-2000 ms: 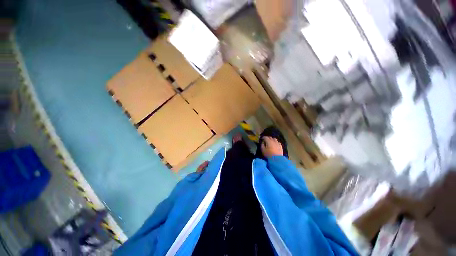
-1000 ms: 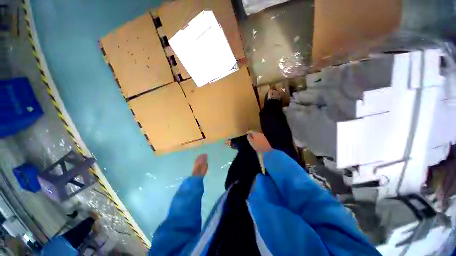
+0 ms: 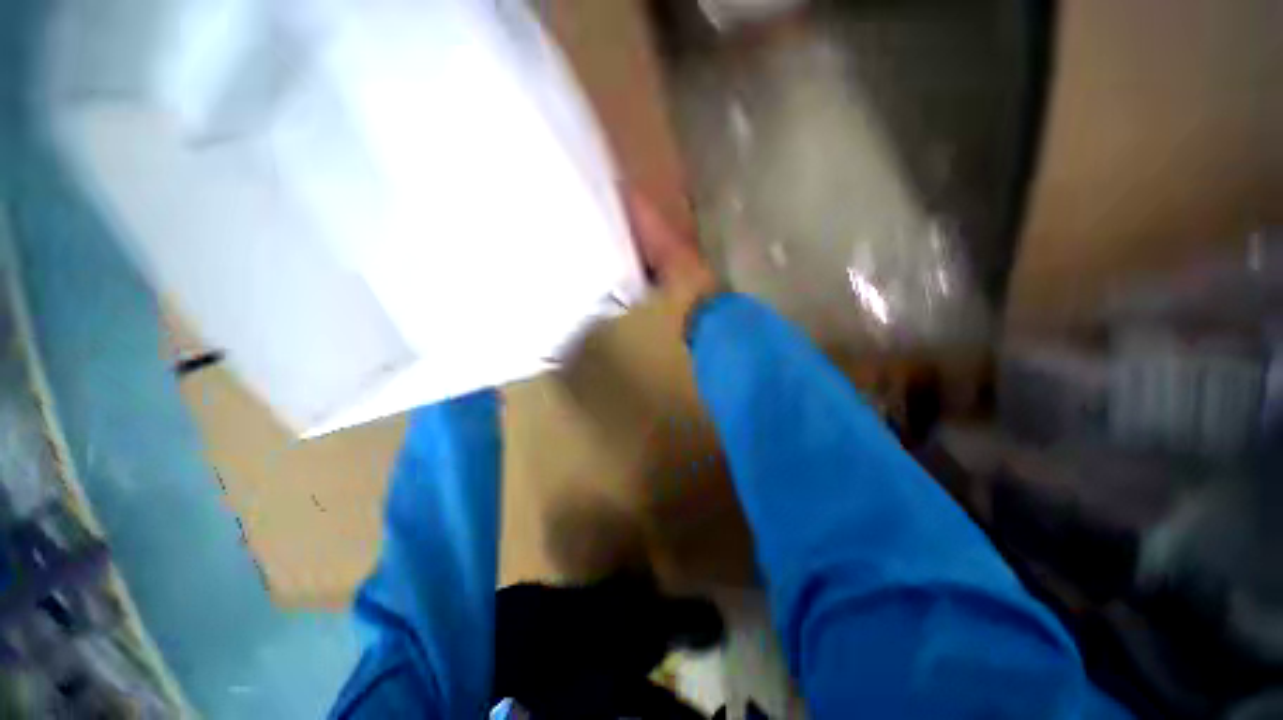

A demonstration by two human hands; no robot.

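Observation:
A large white packing box (image 3: 464, 169), blurred, fills the upper left, with pale folded panels on its left side. It lies over part of the brown cardboard sheets (image 3: 303, 478). My right hand (image 3: 668, 253) is at its right edge, holding it, with the fingers partly hidden by the edge. My left hand is hidden under or behind the box; only the blue left sleeve shows, ending at the box's lower edge.
Shiny clear film (image 3: 872, 281) lies to the right of the brown sheets. Another tan cardboard surface (image 3: 1168, 141) is at the upper right. Blurred grey and white items are at the right. Green floor (image 3: 127, 408) and floor tape run along the left.
My view has moved closer to the white box, which looks much larger. Both arms have reached forward to it. My right hand has taken hold of its edge and my left hand has gone out of sight.

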